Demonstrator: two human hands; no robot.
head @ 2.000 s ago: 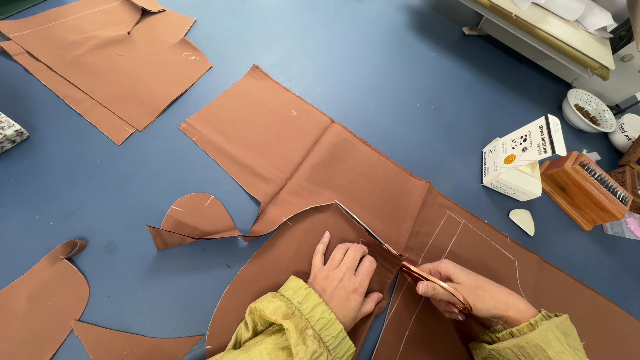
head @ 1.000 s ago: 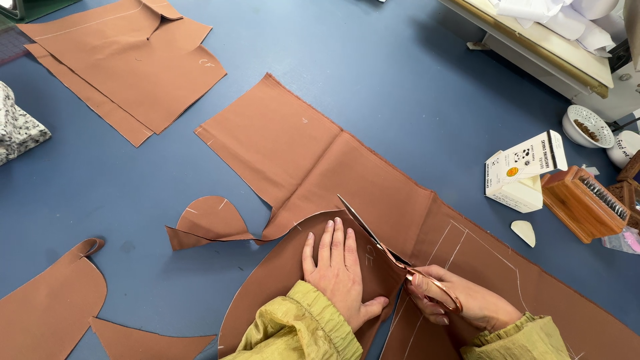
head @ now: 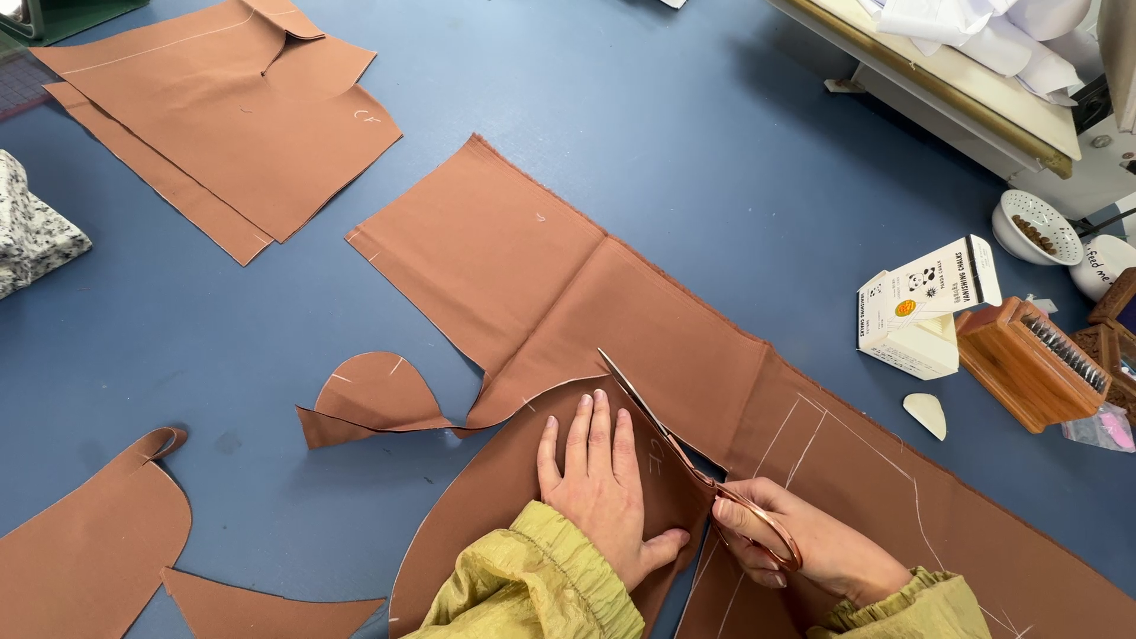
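Note:
My right hand (head: pixel 790 537) grips the copper-coloured handles of fabric scissors (head: pixel 657 422), whose blades point up and left along a cut in brown fabric (head: pixel 550 266). Flat on the curved piece of brown fabric (head: pixel 497 524), just left of the blades, lies my left hand (head: pixel 603 497) with its fingers spread, holding nothing. White chalk lines mark the fabric at the right, and small chalk marks sit near the cut edges. A narrow strip with a rounded end (head: pixel 377 390) curls away to the left of the cut.
Cut brown pieces (head: pixel 213 115) lie at the upper left, with others (head: pixel 98 541) at the lower left. A speckled stone block (head: pixel 31 226) stands at the left edge. At the right are a chalk box (head: pixel 919 311), a chalk piece (head: pixel 926 415), a wooden holder (head: pixel 1029 364) and a white bowl (head: pixel 1037 227).
My left hand's fingers have straightened and spread on the fabric compared with two seconds ago. The scissors remain in my right hand. The view has shifted slightly.

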